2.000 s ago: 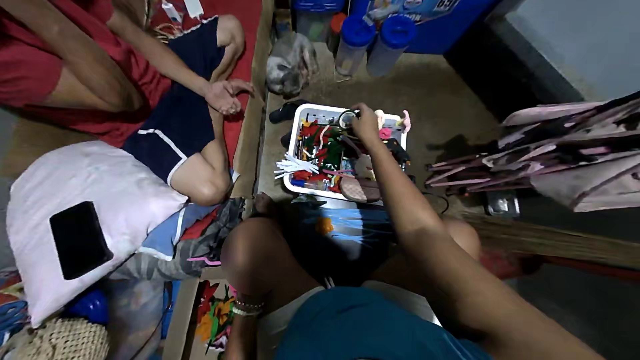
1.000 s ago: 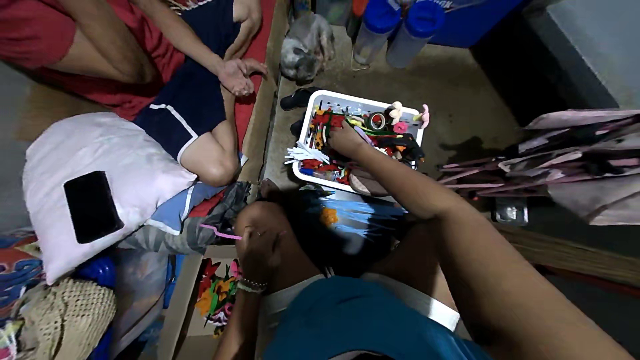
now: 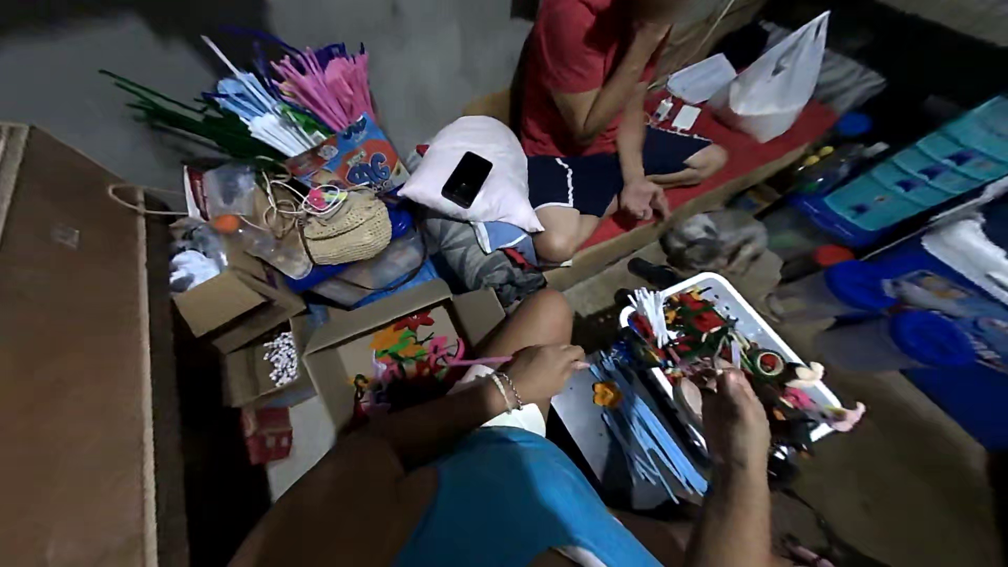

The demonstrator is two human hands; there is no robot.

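Observation:
My left hand (image 3: 543, 374), with bracelets at the wrist, is closed on a pink pipe cleaner (image 3: 484, 361) above my lap. My right hand (image 3: 736, 409) is over the near side of a white plastic tray (image 3: 776, 335) of mixed craft pieces; its fingertips are at some small thing that I cannot make out. White pipe cleaners (image 3: 652, 316) stick up at the tray's left end. Between my hands, light blue pipe cleaners (image 3: 650, 441) and an orange flower (image 3: 606, 394) lie on a flat surface over my lap. Colourful pipe-cleaner flowers (image 3: 413, 342) fill an open cardboard box to the left.
A person (image 3: 583, 87) sits on a red-covered platform beside a pillow (image 3: 476, 169) bearing a phone (image 3: 467, 179). A grey animal (image 3: 717, 240) lies beyond the tray, near blue-lidded containers (image 3: 929, 339). Bundled pipe cleaners (image 3: 331, 87), a woven bag (image 3: 346, 232) and cardboard boxes stand left.
The view has swung far to the left. The other person's upper hand is now raised to the face. My left hand still has the pink pipe cleaner; my right hand remains at the tray.

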